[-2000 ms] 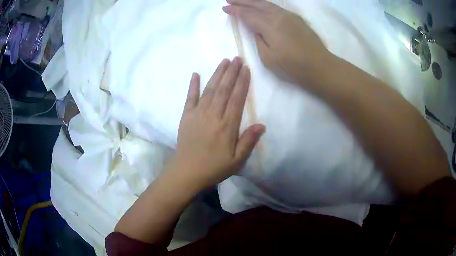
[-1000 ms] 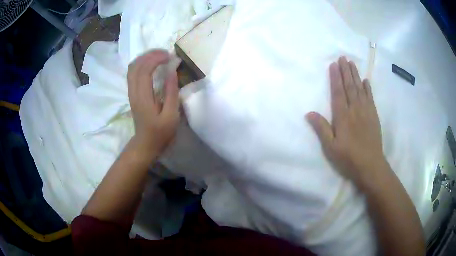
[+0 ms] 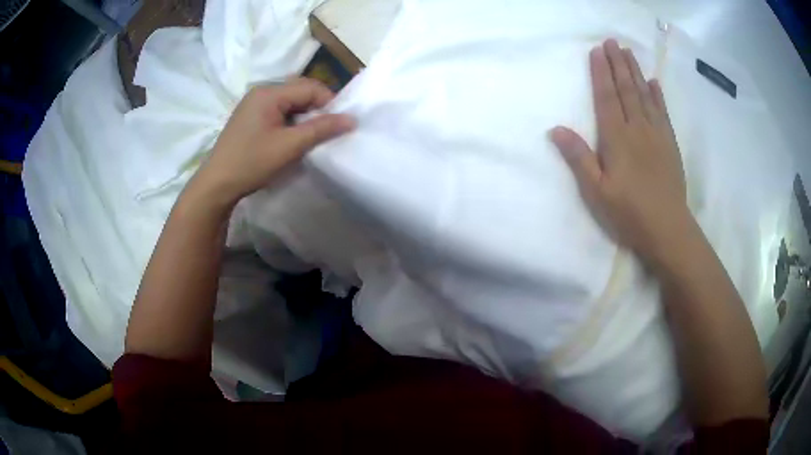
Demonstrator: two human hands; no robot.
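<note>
A large white garment (image 3: 471, 178) lies spread over the table and hangs toward my lap. My left hand (image 3: 276, 138) pinches its left edge between thumb and fingers. My right hand (image 3: 636, 147) lies flat on the cloth, fingers together and thumb apart, pointing away from me. A cream seam strip (image 3: 614, 289) runs down the cloth, partly hidden under my right hand and forearm. A small dark grey label (image 3: 716, 78) lies on the white cloth, right of my right fingertips.
A pile of white pieces (image 3: 98, 204) hangs at the left. A pale table corner (image 3: 356, 25) with a brown edge shows at the top. Metal machine parts (image 3: 782, 267) are at the right edge. A yellow frame bar (image 3: 62, 398) is at the lower left.
My left hand, earlier flat on the cloth and then raised at its left edge, now pinches that edge. My right hand went from the far seam to flat near the label. The view has shifted.
</note>
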